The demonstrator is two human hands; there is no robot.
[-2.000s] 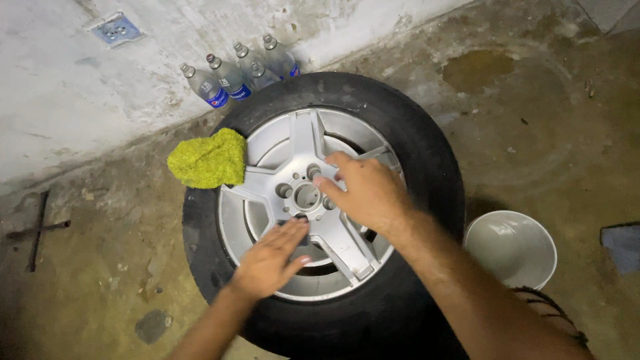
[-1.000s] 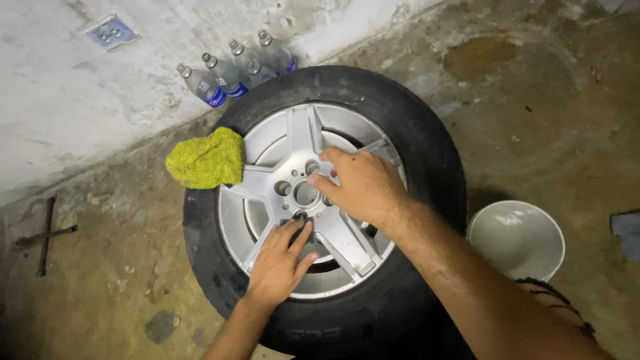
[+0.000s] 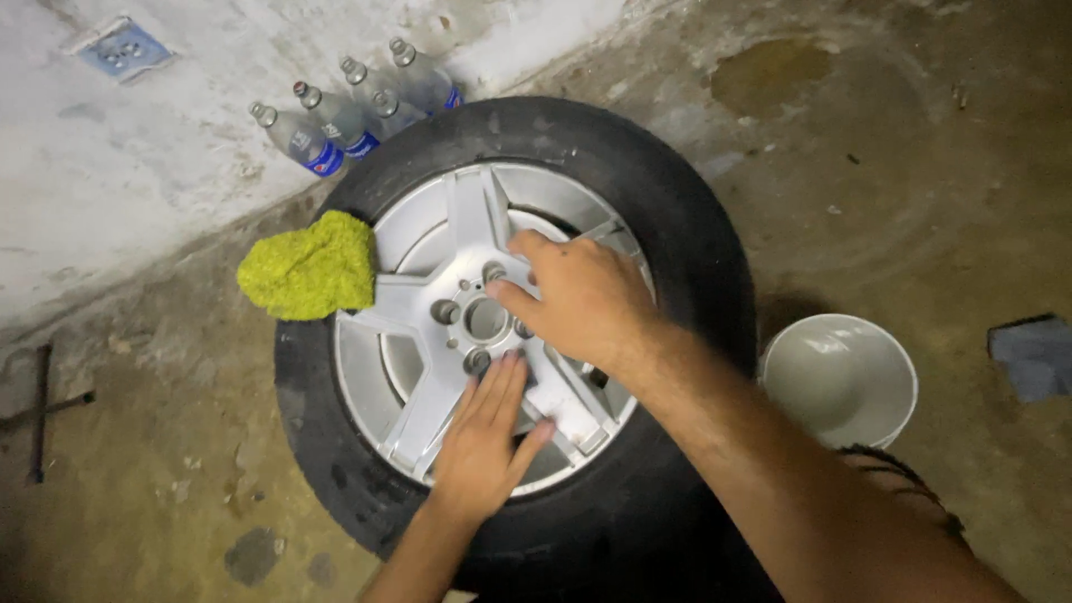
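A silver five-spoke alloy wheel rim (image 3: 473, 213) with its black tire (image 3: 687, 218) lies flat beneath my hands. My left hand (image 3: 486, 444) rests palm down on the lower part of the rim, its fingertips beside the lug holes under the round center bore (image 3: 486, 321). Over the right side of the hub is my right hand (image 3: 586, 293), thumb and index finger apart near the upper lug hole; its palm side is hidden, so I cannot tell whether it holds anything small. A yellow-green fluffy cloth (image 3: 310, 266) is draped over the tire's left edge.
Several glass bottles (image 3: 306, 138) stand between tire and wall. A white bucket (image 3: 840, 381) is right of the tire. A four-way lug wrench (image 3: 40, 410) is at the far left, and a gray cloth-like item (image 3: 1034, 356) lies at the far right. A blue wall socket (image 3: 124, 50) is upper left.
My left hand's fingers, spread and bent near the lower lug hole a second ago, now lie straighter and closer together on the rim. My right hand stays in about the same place.
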